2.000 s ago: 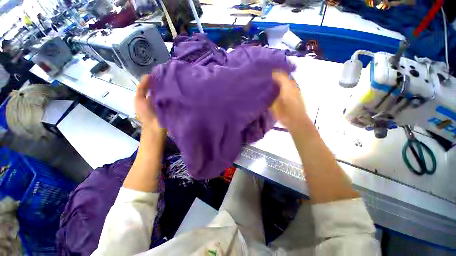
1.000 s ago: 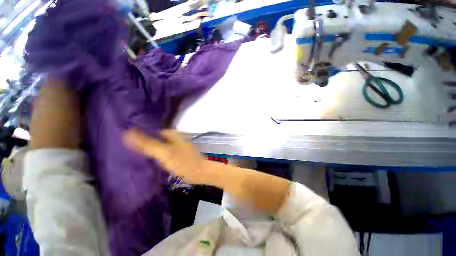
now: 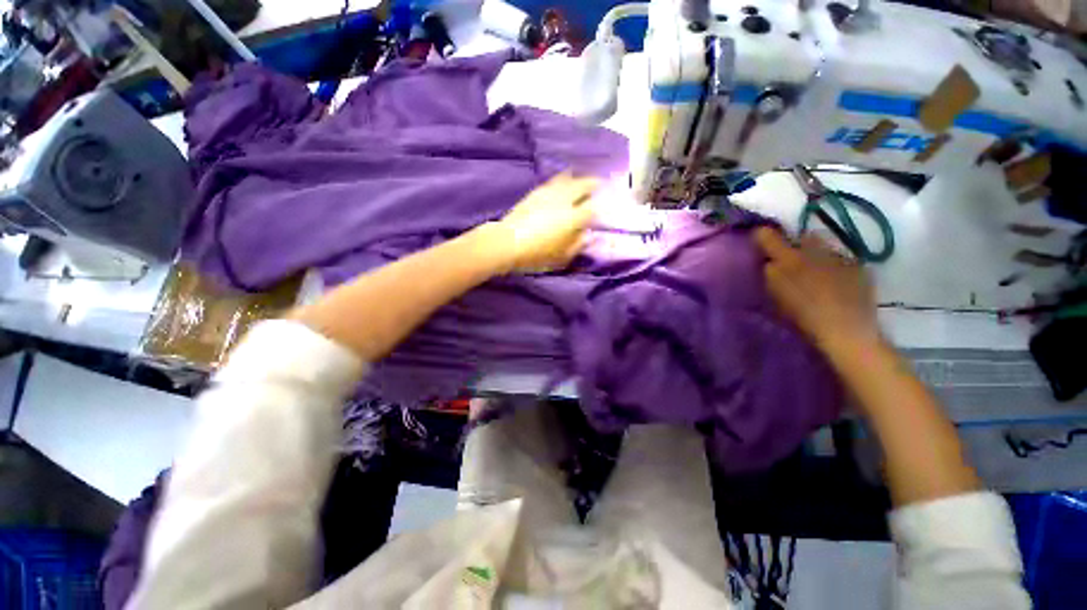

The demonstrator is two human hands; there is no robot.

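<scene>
A purple garment point(image 3: 381, 179) lies spread over the machine table, from the left across to below the needle area, with its right part bunched and hanging over the front edge. My left hand point(image 3: 551, 223) lies on the cloth just left of the needle area, fingers pointing toward it. My right hand point(image 3: 817, 286) is slightly blurred and holds the bunched cloth at its right side. The white sewing machine point(image 3: 763, 89) with a blue stripe stands behind the cloth. Its needle and presser foot point(image 3: 676, 187) are too small to make out clearly.
Green-handled scissors point(image 3: 849, 217) lie right of the needle area. A neighbouring machine end point(image 3: 107, 173) stands at the left. A taped brown cardboard piece point(image 3: 203, 312) lies under the cloth at the left. More purple cloth point(image 3: 129, 542) hangs low at the left; a blue crate point(image 3: 54, 566) is below.
The garment was held up, then swung left, and now lies across the table under the machine head. Both hands have come down onto it, the right hand moving right.
</scene>
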